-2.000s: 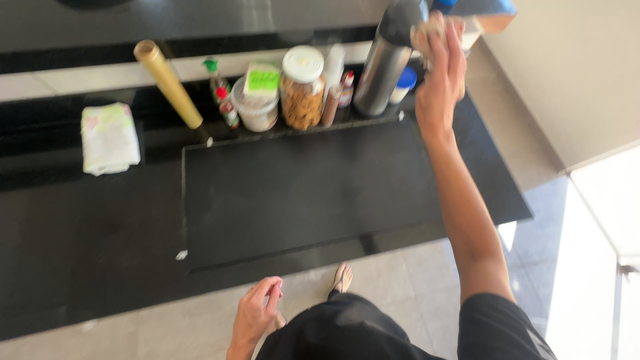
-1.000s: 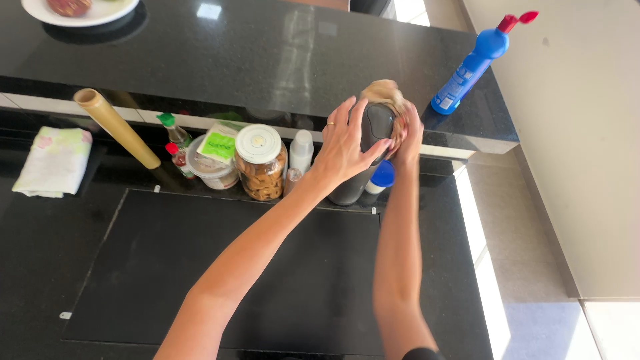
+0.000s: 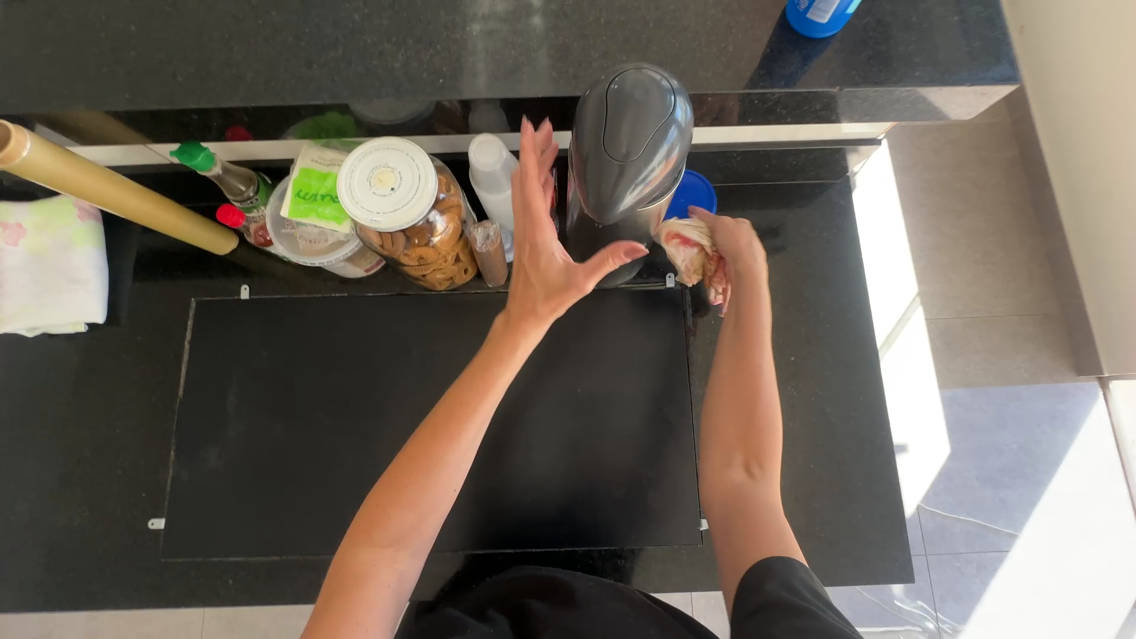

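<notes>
A tall grey canister with a domed lid stands at the back of the black counter, against the raised ledge. My left hand is at its left side, fingers spread and thumb out, with nothing in it; whether it touches the canister I cannot tell. To the canister's right, my right hand grips a crumpled, stained cloth. Just behind that hand is a blue lid. Left of my left hand stand white plastic cups, a narrow brown container and a white-lidded jar of cookies.
A plastic tub, a green-capped bottle, a red-capped bottle, a cardboard tube and a folded cloth lie farther left. A black panel spans the counter's middle. A blue bottle stands on the ledge.
One second ago both hands were around the canister's top. My left hand has come off the lid to the left side, and my right hand has moved down with the cloth. The view has shifted.
</notes>
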